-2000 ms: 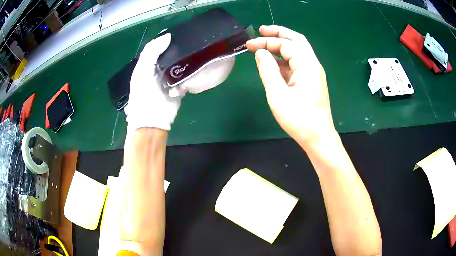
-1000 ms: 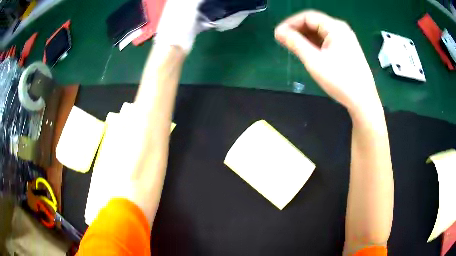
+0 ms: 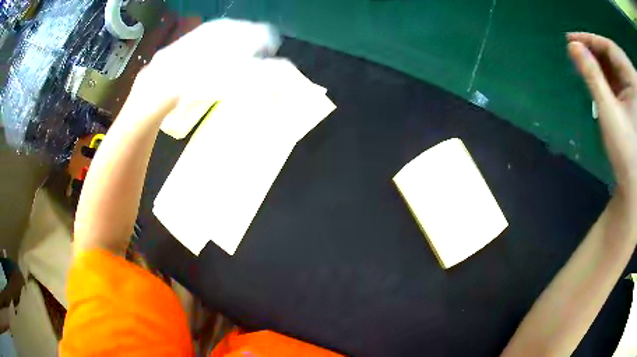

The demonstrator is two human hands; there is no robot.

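Note:
My left hand (image 3: pixel 213 63), in a white glove, is overexposed and blurred at the upper left. It lies over the top of pale sheets (image 3: pixel 230 167) spread overlapping on the black mat; whether it grips one cannot be told. My bare right hand (image 3: pixel 614 90) is raised over the green belt at the upper right edge, thumb and fingertips close together. A small pale sliver shows below its fingers; whether it is held is unclear. A single curved pale yellow sheet (image 3: pixel 450 202) lies right of centre on the mat. No black box is in view.
A tape roll (image 3: pixel 124 19) and metal bracket stand at the upper left beside a shiny plastic-wrapped bundle (image 3: pixel 38 70). Yellow and orange-red handles (image 3: pixel 87 153) show partly behind my left forearm. Brown paper (image 3: pixel 45 230) is at the lower left. Another pale sheet is cut off at the lower right edge.
The view has swung left and down. My left hand has come from the box over the belt back to the sheets, and the box is out of view. My right hand now shows at the right edge.

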